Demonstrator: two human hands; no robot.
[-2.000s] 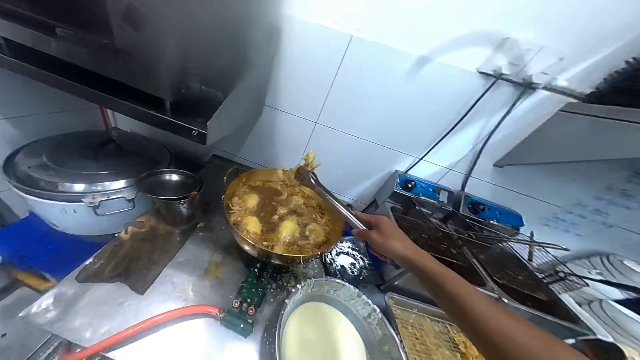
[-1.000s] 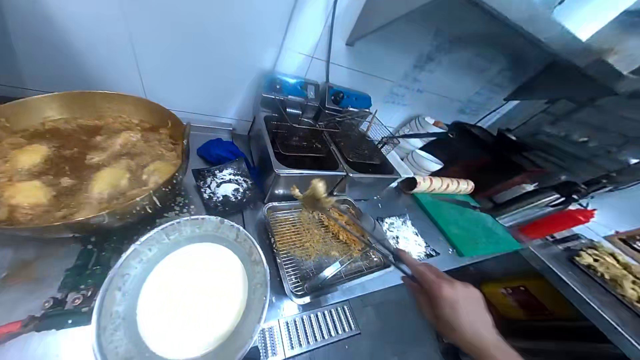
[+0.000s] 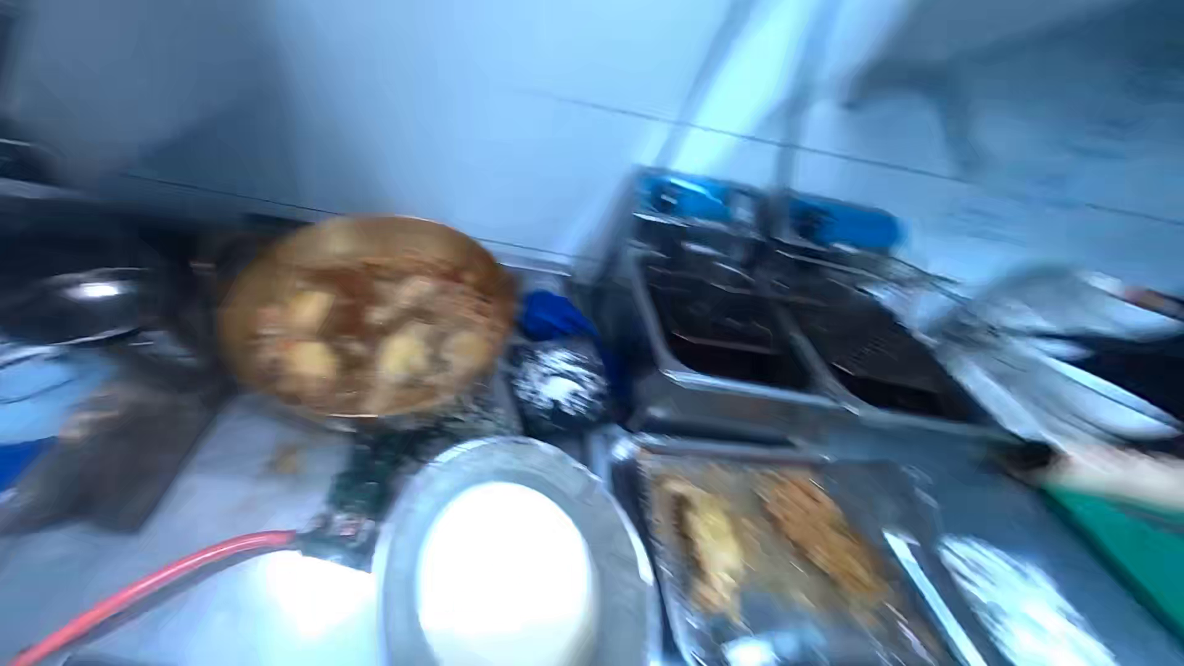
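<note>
Neither my left hand nor my right hand shows in this blurred head view. Several battered pieces fry in dark oil in a brass-coloured pan (image 3: pixel 365 236) at the left. Below and right of it stands a metal bowl (image 3: pixel 402 555) of pale batter (image 3: pixel 504 573). To the bowl's right, a metal tray (image 3: pixel 666 606) holds a yellowish fried piece (image 3: pixel 712 546) and a browner fried piece (image 3: pixel 823 532). A long light metal object (image 3: pixel 934 592), too blurred to name, lies at the tray's right side.
Behind the tray stands a twin-tank fryer (image 3: pixel 731 398) with blue control panels. A red hose (image 3: pixel 157 578) crosses the counter at lower left. A dark sheet with white powder (image 3: pixel 560 384) lies beside the pan. A green board (image 3: pixel 1128 546) is at the far right.
The view has swung left since one second ago. My right hand and the tongs, then over the tray, are out of view. The tray now holds a yellowish piece near its left side.
</note>
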